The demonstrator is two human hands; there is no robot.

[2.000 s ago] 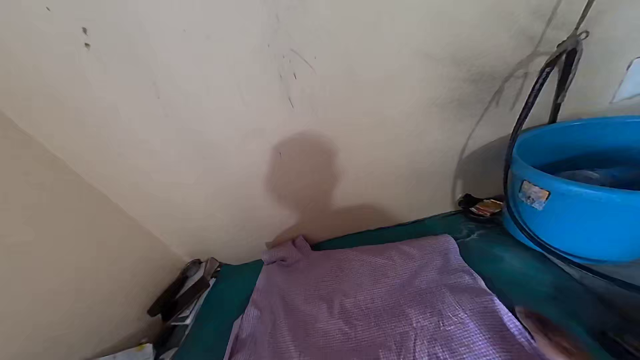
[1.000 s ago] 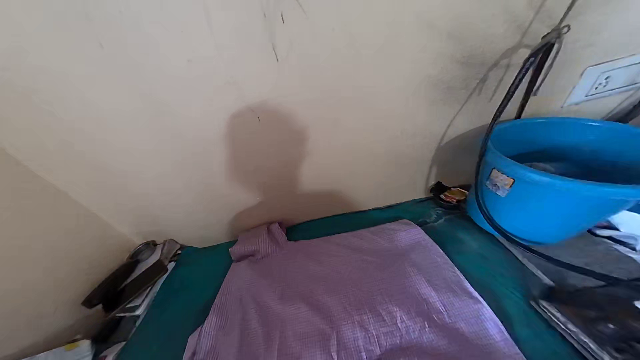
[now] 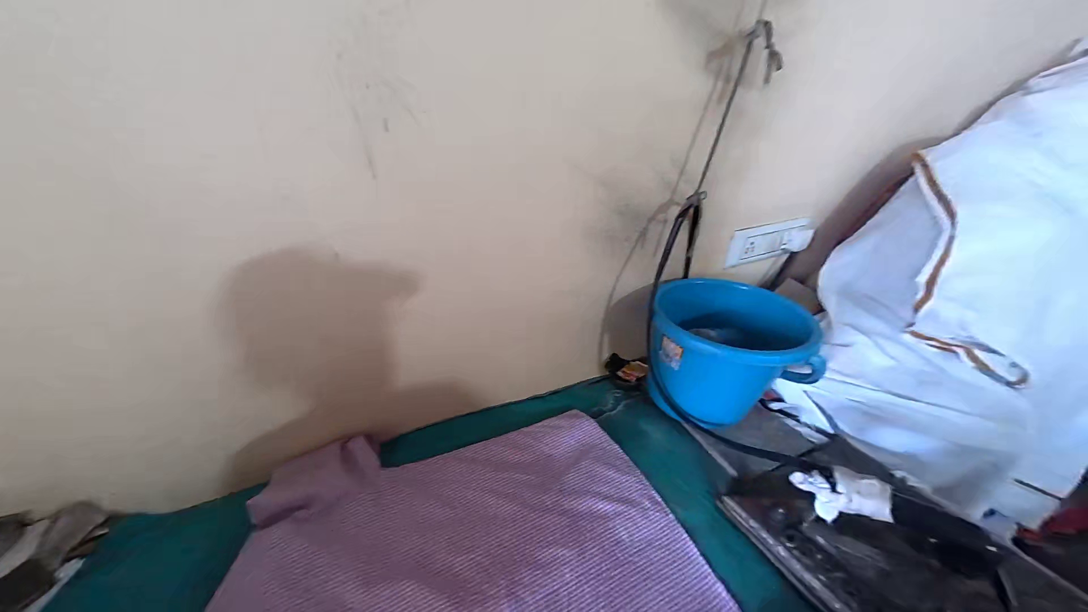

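Note:
Neither my left hand nor my right hand shows in the head view. A purple, finely patterned cloth garment (image 3: pixel 493 518) lies spread on a green-covered surface (image 3: pixel 671 493), its far left part bunched near the wall. To the right of it stands a blue plastic bucket (image 3: pixel 722 382) with a side handle and something indistinct inside. A black cable (image 3: pixel 671 246) hangs from a cord on the wall and runs down past the bucket. Its lower part reaches a dark, worn object with a white cloth wrap (image 3: pixel 858 495) at the lower right.
Large white fabric with brown trim (image 3: pixel 943 340) fills the right side. A white socket panel (image 3: pixel 769 242) is on the wall (image 3: pixel 510 212) behind the bucket. Mixed dark and pale items (image 3: pixel 51 548) lie at the lower left. A small dark item (image 3: pixel 626 370) sits beside the bucket.
The view has swung right, bringing in the white fabric and the whole bucket. A blurred hand at the lower right two seconds ago is out of view now.

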